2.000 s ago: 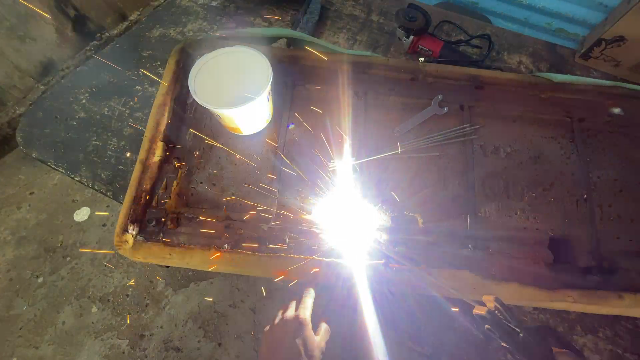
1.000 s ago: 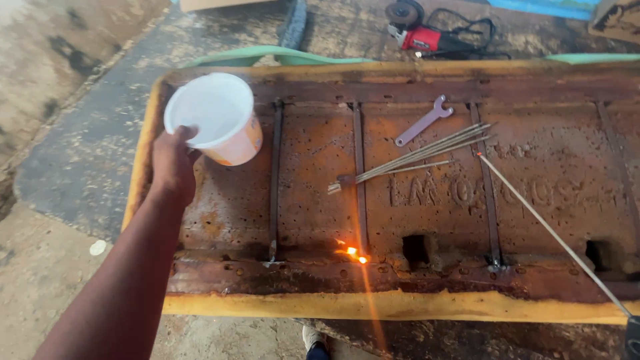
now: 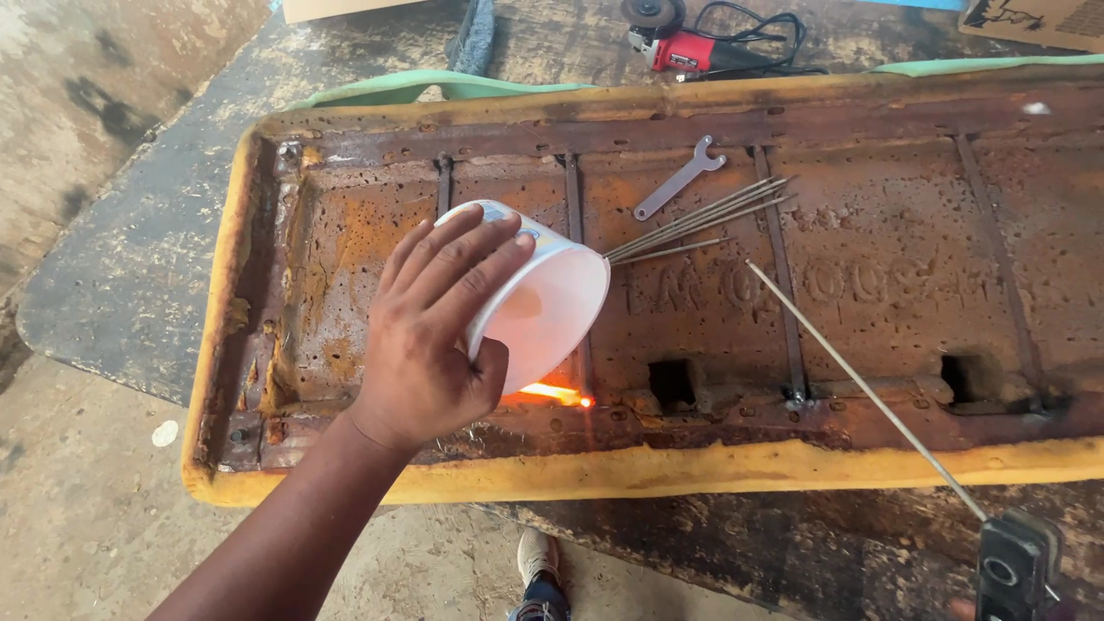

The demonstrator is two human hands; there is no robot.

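My left hand (image 3: pixel 440 319) grips a white plastic tub (image 3: pixel 552 310), tilted so its open mouth faces down toward a glowing orange spot (image 3: pixel 556 395) on the rusty metal seat frame (image 3: pixel 690 302). Whether anything pours out cannot be told. At the lower right edge, fingertips of my right hand (image 3: pixel 962 609) show beside a black electrode holder (image 3: pixel 1018 561), which has a welding rod (image 3: pixel 862 388) clamped in it, its tip over the frame. More welding electrodes (image 3: pixel 699 220) and a flat pin spanner (image 3: pixel 681 177) lie on the frame, right of the tub.
Foam padding (image 3: pixel 690 470) edges the frame, which rests on a worn dark table (image 3: pixel 112 285). A red angle grinder (image 3: pixel 690 52) with its cord lies behind it, near a cardboard box (image 3: pixel 1035 26). Two dark square holes (image 3: pixel 671 384) open in the frame. A shoe (image 3: pixel 538 552) shows below.
The bright arc and sparks have gone, leaving a glow. My left hand took hold of the tub, which stood upright at the frame's left, and has moved it right and tipped it.
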